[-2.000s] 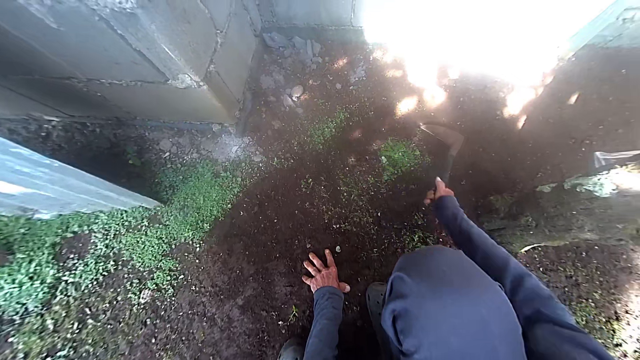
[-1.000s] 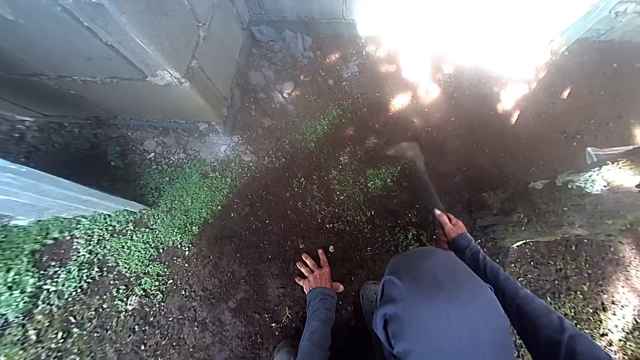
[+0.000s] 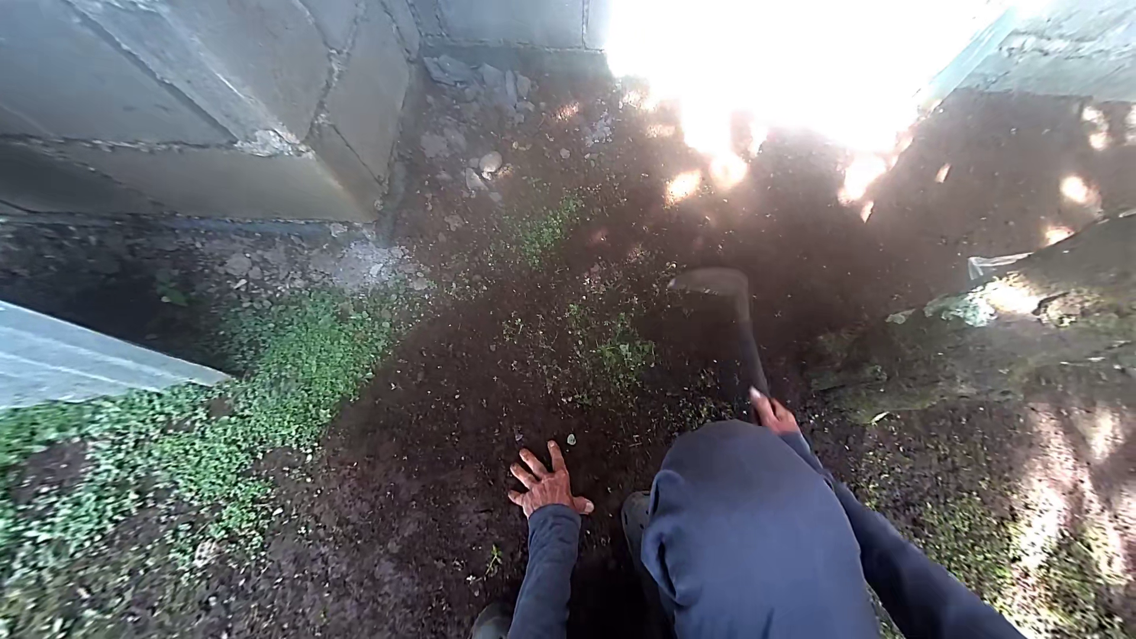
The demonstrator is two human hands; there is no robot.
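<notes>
My right hand (image 3: 774,412) is closed around the dark handle of a curved-bladed hand tool, which looks like a sickle (image 3: 747,342). Its blade, blurred by motion, curves to the left just above the soil, right of a small patch of green weeds (image 3: 624,353). My left hand (image 3: 546,484) has its fingers spread over the dark soil and holds nothing; whether it presses on the ground I cannot tell. My knee, in dark blue cloth, lies between the two hands and hides part of the right forearm.
A concrete block wall (image 3: 204,177) stands at the upper left, with rubble (image 3: 484,89) at its foot. A grey sheet edge (image 3: 98,355) juts in at the left above dense low weeds (image 3: 302,364). Mossy rock or concrete (image 3: 994,346) lies on the right. Bright light washes out the top.
My right hand has come back toward my knee with the tool, whose blade now sits lower than two seconds ago. The left hand keeps about the same place and pose.
</notes>
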